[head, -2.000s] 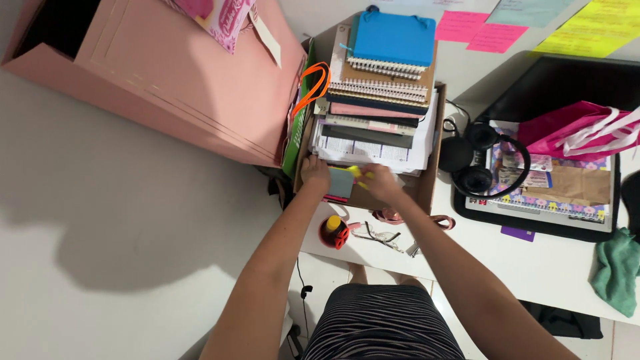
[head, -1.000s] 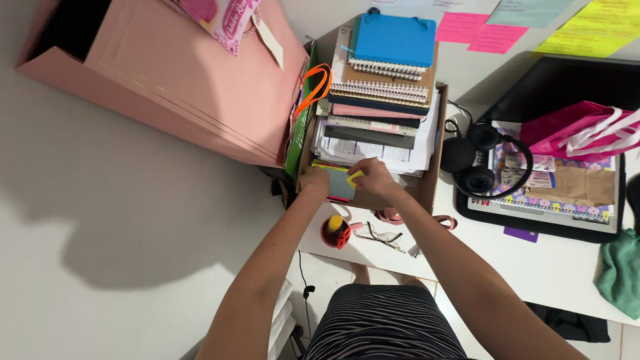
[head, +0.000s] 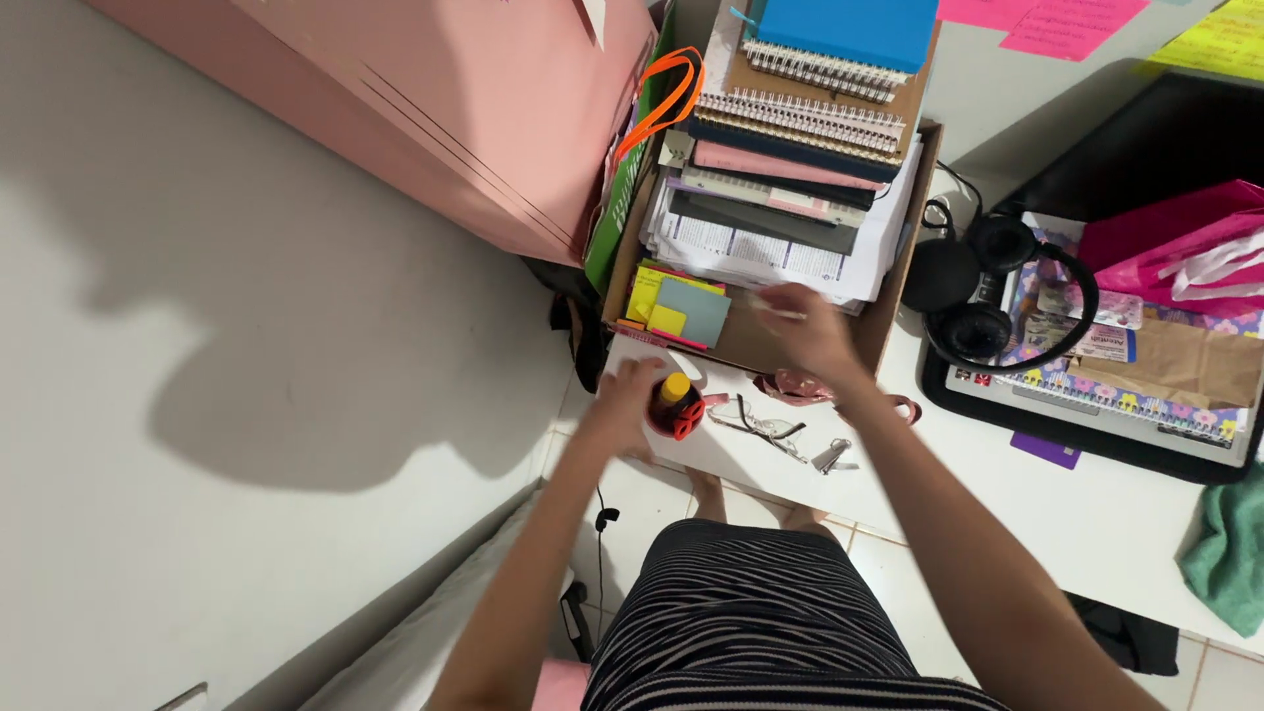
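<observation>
My left hand [head: 627, 400] is beside a dark cup holding a yellow-capped bottle [head: 675, 387] and red-handled scissors [head: 687, 420]; its fingers are apart with nothing seen between them. My right hand [head: 805, 321], blurred, is over the front of a cardboard box [head: 894, 286], with a small whitish thing at its fingertips that I cannot make out. In the box's front left corner lie sticky-note pads, among them a grey-blue one [head: 696, 308] and a small yellow one [head: 667, 321]. Behind them are papers [head: 760, 247] and stacked spiral notebooks [head: 839, 35].
Eyeglasses [head: 760, 427], a nail clipper [head: 834, 456] and a pink strap [head: 795, 387] lie along the white desk's front [head: 928, 484]. Black headphones [head: 1081, 326] rest on a laptop at the right. A large pink box [head: 513, 128] stands at the left, near a hanging orange strap [head: 657, 104].
My left hand has left the sticky-note pads and moved down to the cup. My right hand has moved right, away from the pads, which now lie uncovered in the box corner.
</observation>
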